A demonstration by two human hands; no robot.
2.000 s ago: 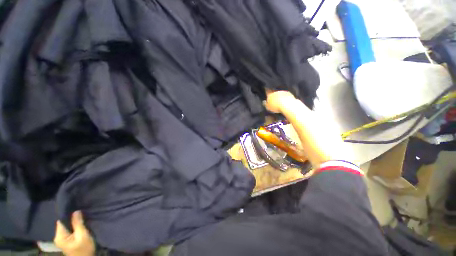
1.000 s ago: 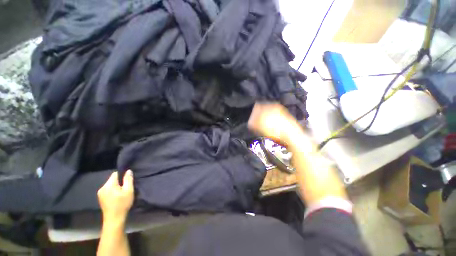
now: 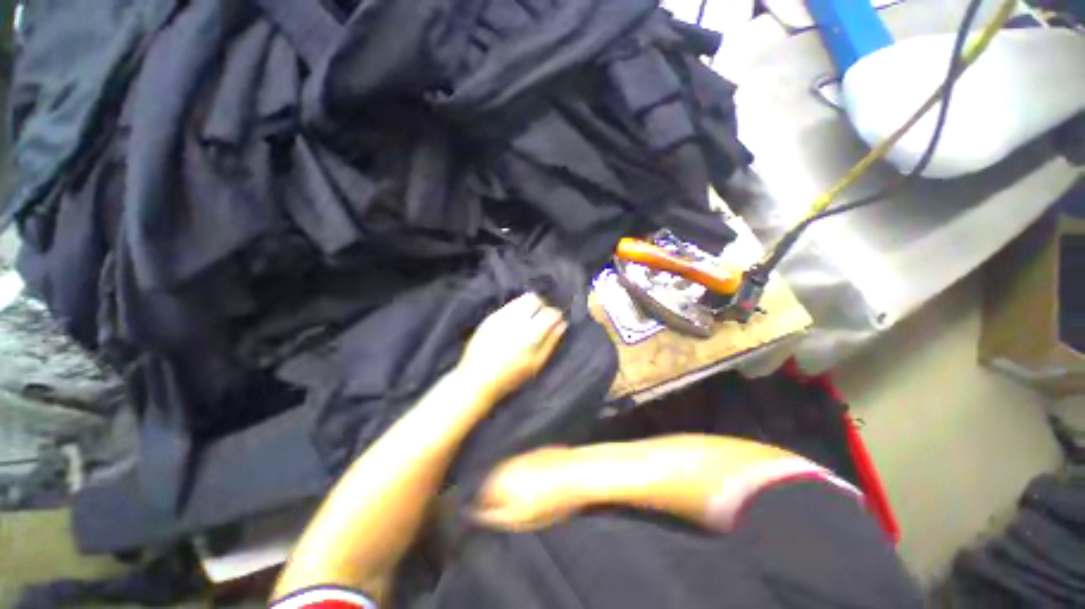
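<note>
A dark garment piece [image 3: 393,345] lies bunched over the right part of the dark pressing board [image 3: 238,464]. My left hand [image 3: 514,343] grips the garment's cloth near its right end, fingers curled into the folds. My right hand [image 3: 524,488] is at the garment's near edge, close to my body; it is blurred and its fingertips are hidden, so its hold cannot be told. The steam iron [image 3: 678,286], metal with an orange handle, rests on the tan iron rest [image 3: 714,345], with no hand on it.
A large dark garment pile [image 3: 357,131] stands behind the board. A yellow hose [image 3: 875,155] and black cord run from the iron to the upper right. A white padded shape [image 3: 976,101] with a blue bar [image 3: 851,36] lies at right. A red-edged holder [image 3: 875,476] is below.
My left hand has moved right and up onto the garment. My right hand has come back from behind the iron to the garment's near edge. The iron is now uncovered.
</note>
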